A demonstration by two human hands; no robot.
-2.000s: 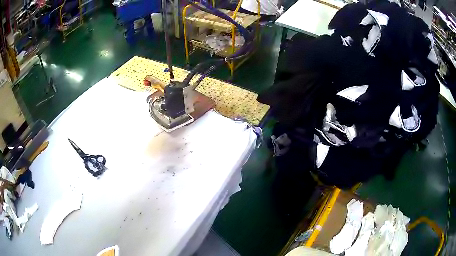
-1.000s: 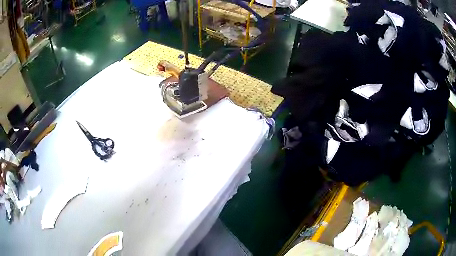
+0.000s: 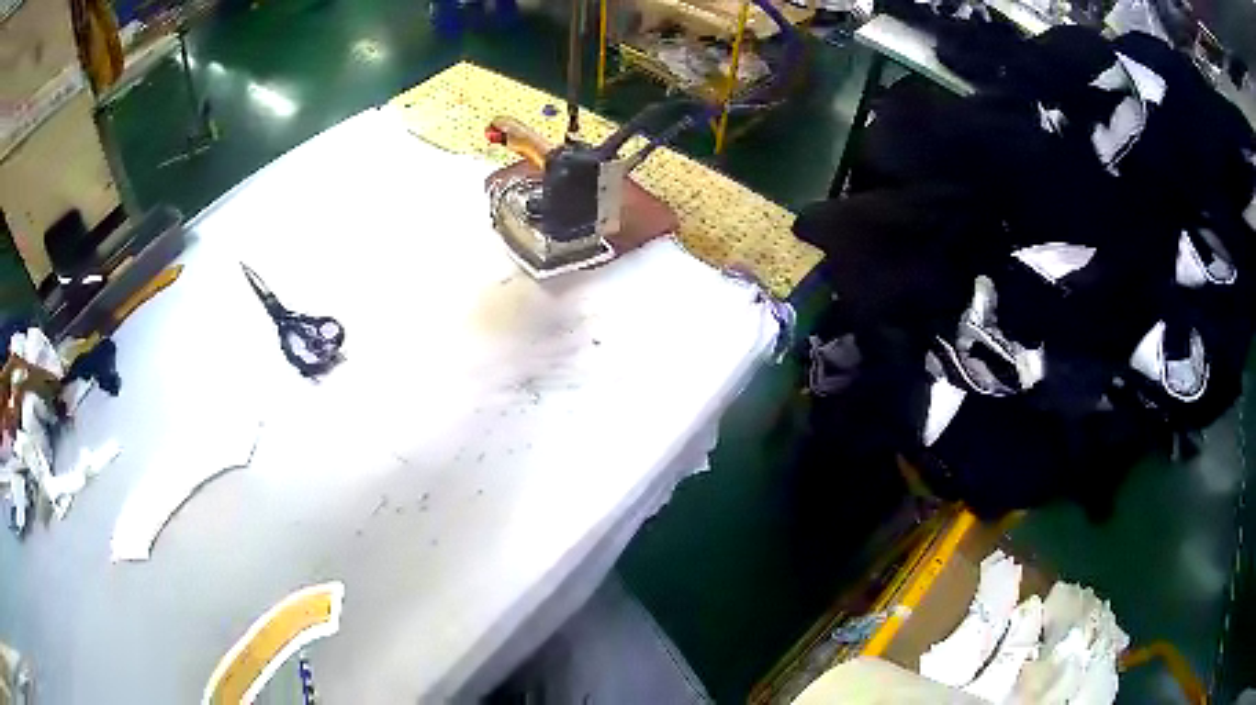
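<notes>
A tan-yellow template (image 3: 280,645) lies on a white curved collar piece (image 3: 335,594) at the lower edge of the view, with a white border showing around it. The lower end is cut off by the frame. A thin blue-purple patterned marking pencil (image 3: 306,678) shows just right of the template, also cut off by the edge. Another pile of curved white collar pieces (image 3: 176,492) lies farther up the table. Neither my left hand nor my right hand is in view, so what holds the pencil, if anything, cannot be seen.
Black scissors (image 3: 299,327) lie on the pale ironing table (image 3: 400,344). A steam iron (image 3: 562,214) rests on a brown rest at the far end. Fabric scraps (image 3: 48,413) lie along the left edge. A cart with white pieces (image 3: 999,627) and dark garments (image 3: 964,248) stand right.
The view has shifted, so the table things sit higher and farther right. More of the template and its white piece now shows, and the pencil has come into view.
</notes>
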